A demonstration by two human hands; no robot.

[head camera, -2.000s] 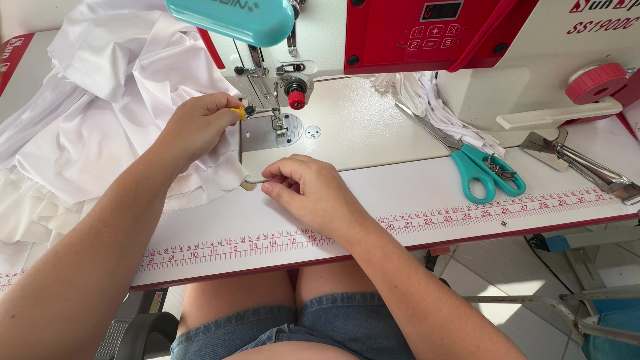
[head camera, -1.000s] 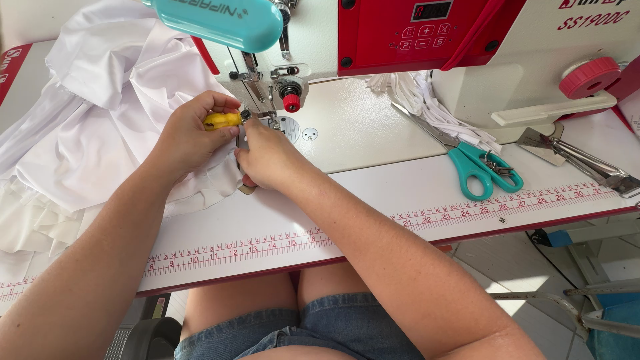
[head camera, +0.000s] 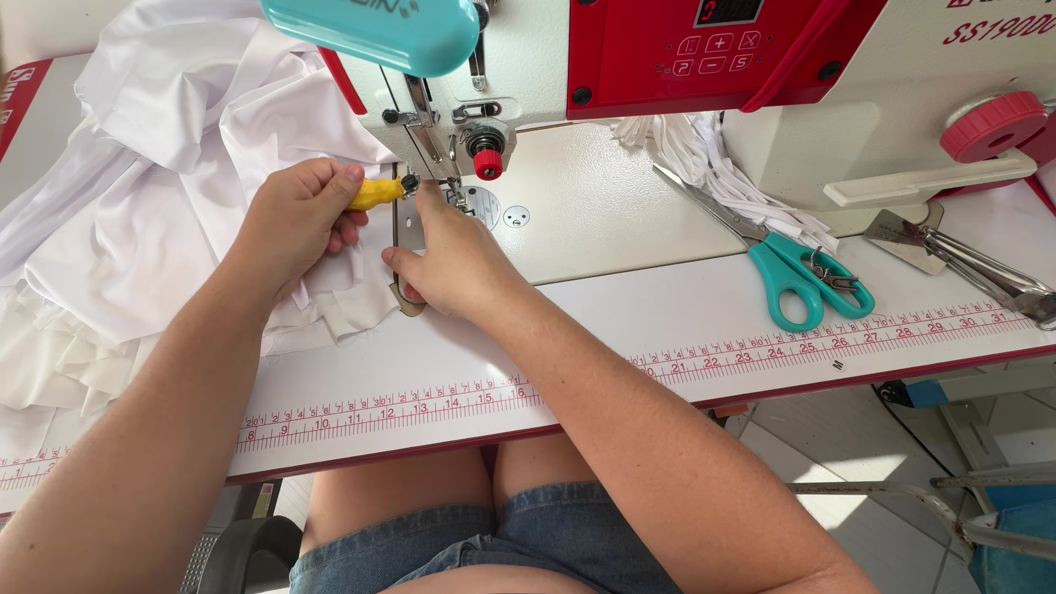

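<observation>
My left hand [head camera: 309,219] grips a yellow-handled tool [head camera: 378,194], its dark end pointing toward the needle area of the white industrial sewing machine [head camera: 528,45]. My right hand [head camera: 450,256] is beside it, index finger raised close to the tool's tip and the presser foot, thumb apart; its other fingers are partly hidden near the left edge of the machine bed. Whether it holds anything small cannot be seen. The needle plate [head camera: 483,206] shows just right of that finger. White satin-like fabric [head camera: 165,165] lies heaped to the left of my left hand.
Teal-handled scissors [head camera: 794,285] lie on the table, a small metal piece resting on their handles. White fabric strips [head camera: 709,173] lie behind them. Metal tools [head camera: 965,256] sit at the right. A printed ruler [head camera: 742,355] runs along the front edge. A teal machine part [head camera: 371,33] overhangs the sewing area.
My right hand first moved from the front left edge of the machine bed up to my left hand; now it has come slightly away from it, with the index finger extended.
</observation>
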